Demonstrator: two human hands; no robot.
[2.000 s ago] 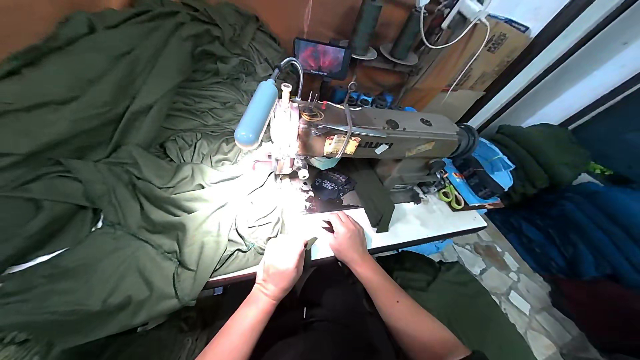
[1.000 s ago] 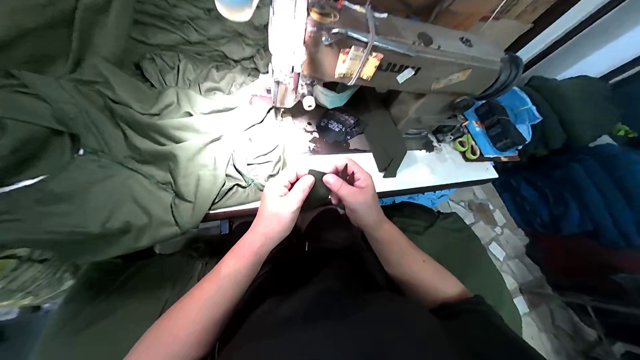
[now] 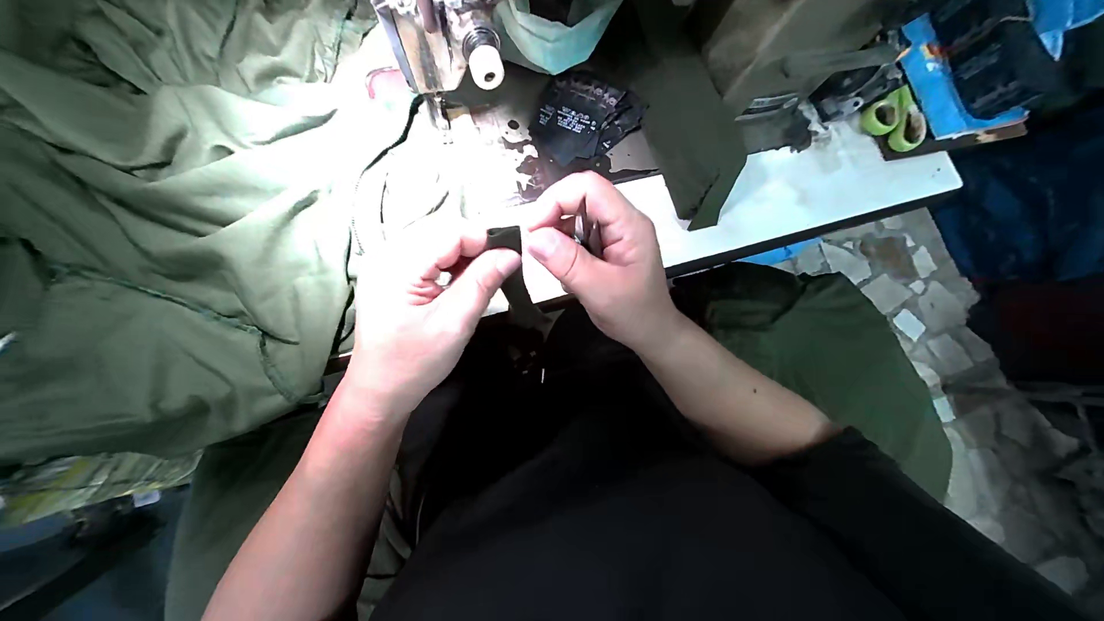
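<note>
Between thumb and forefinger, my left hand (image 3: 431,302) pinches a narrow dark green fabric strip (image 3: 504,238), folded at its top, whose lower part hangs below the thumb. My right hand (image 3: 604,259) is just to the right, with a small metal tool (image 3: 586,229), perhaps thread snips, held in its curled fingers. Thumb and fingertips of the right hand are close to the strip; whether they touch it I cannot tell. Behind both hands stands the sewing machine's needle head (image 3: 440,52). Its presser foot (image 3: 442,116) is over the brightly lit bed.
Green fabric (image 3: 172,241) is heaped at the left. Black printed labels (image 3: 573,116) lie on the machine bed, beside a wide green fabric strip (image 3: 690,129). Green-handled scissors (image 3: 895,119) rest at the right of the white table (image 3: 828,185). More green fabric (image 3: 828,362) hangs below the edge.
The view has tilted down and moved closer. Both hands, together over the strip a second ago, are now slightly apart, and the metal tool shows more plainly in my right hand.
</note>
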